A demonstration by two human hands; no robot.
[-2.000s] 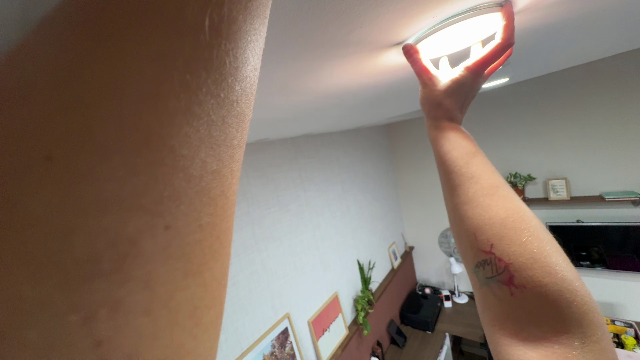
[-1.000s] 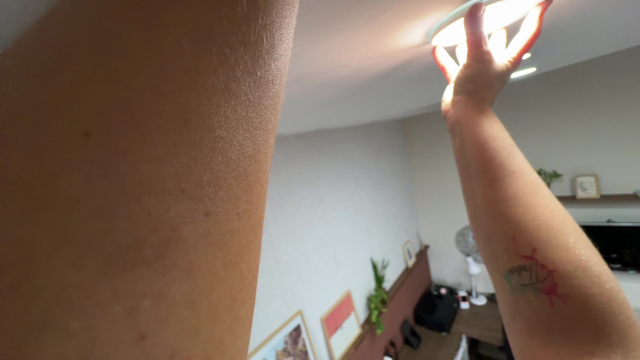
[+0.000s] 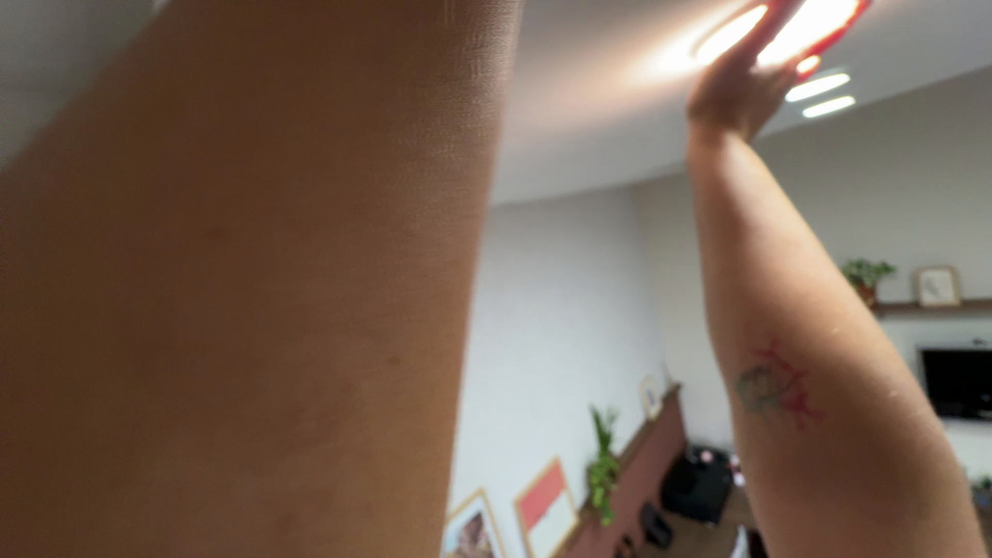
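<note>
My right hand (image 3: 740, 89) reaches up at the upper right, against a bright ceiling light (image 3: 810, 31). Its fingers are spread over the glowing face, and their tips run out of the top of the view. Glare hides how firmly they touch or grip the light. My left arm fills the left half of the view, raised and close to the camera; my left hand lies outside the view.
Beyond the arms are a framed picture (image 3: 546, 508), a hanging green plant (image 3: 602, 473) on a ledge, a wall shelf (image 3: 930, 308) with a potted plant (image 3: 866, 279), a dark television screen (image 3: 957, 384) and a black object (image 3: 697, 484) low down.
The fingers of my right hand have shifted on the ceiling light and its wrist has turned. The light sits higher in view, partly cut off by the top edge.
</note>
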